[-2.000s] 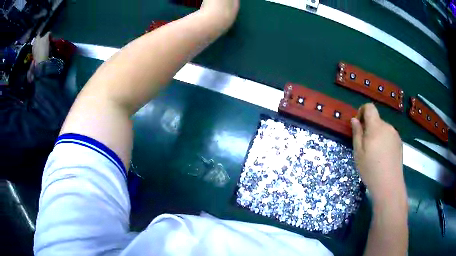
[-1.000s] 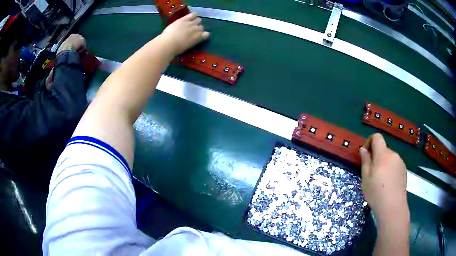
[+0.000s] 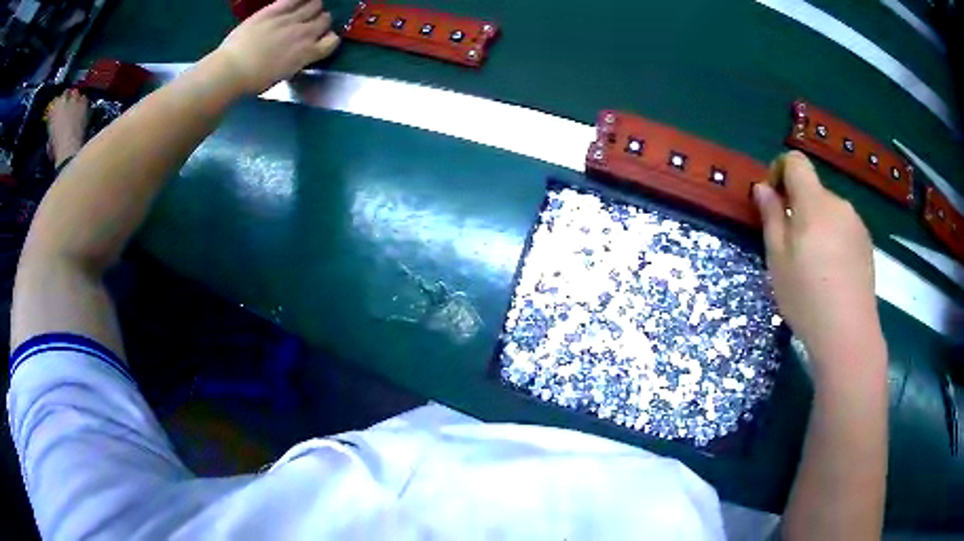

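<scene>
A red-brown fixture lies along the white strip behind the tray, with several dark square spots with bright centres along its top. The dark-rimmed tray is full of small shiny metal parts. My right hand is at the fixture's right end, thumb and fingers pinched together over it; a small brass-coloured glint shows at the fingers, but what they hold is hidden. My left hand is stretched to the upper left, fingers bent, beside a red-brown block cut by the top edge; its grip is unclear.
Another red-brown fixture lies just right of my left hand. More fixtures lie at the right, one beyond my right hand. A white strip crosses the green surface. Another person's hand is at the far left, near a red-brown block.
My left hand came into view at the upper left, then moved further left in the picture. My right hand stays at the same fixture's right end. The view has shifted.
</scene>
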